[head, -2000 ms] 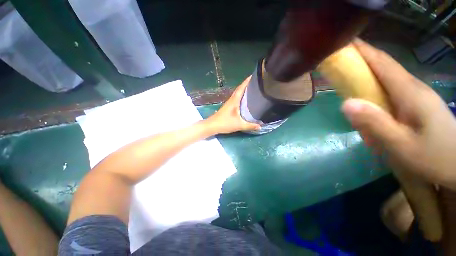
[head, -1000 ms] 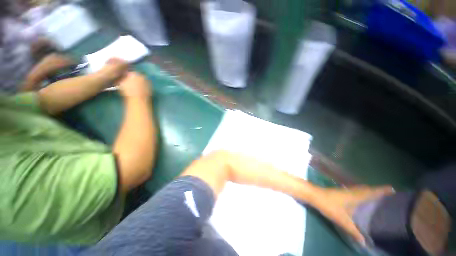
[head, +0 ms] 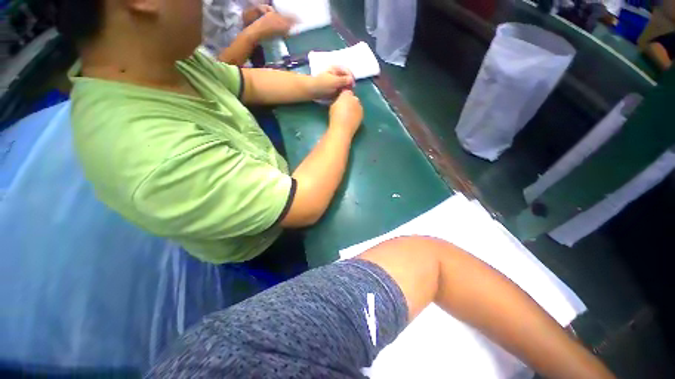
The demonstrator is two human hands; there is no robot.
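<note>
My left forearm crosses the picture at the lower right, over a stack of flat white bags on the green bench. My left hand is cut off by the bottom right edge. My right hand is out of the picture. The housing and the mallet are not in view.
A person in a green shirt sits at my left, hands together over the green bench beside a white stack. Bagged units stand in the channel beyond, near a green post. Blue plastic sheeting lies at far left.
The view has swung left, toward the neighbour. The housing, my left hand on it, and my right hand with the mallet have left the picture.
</note>
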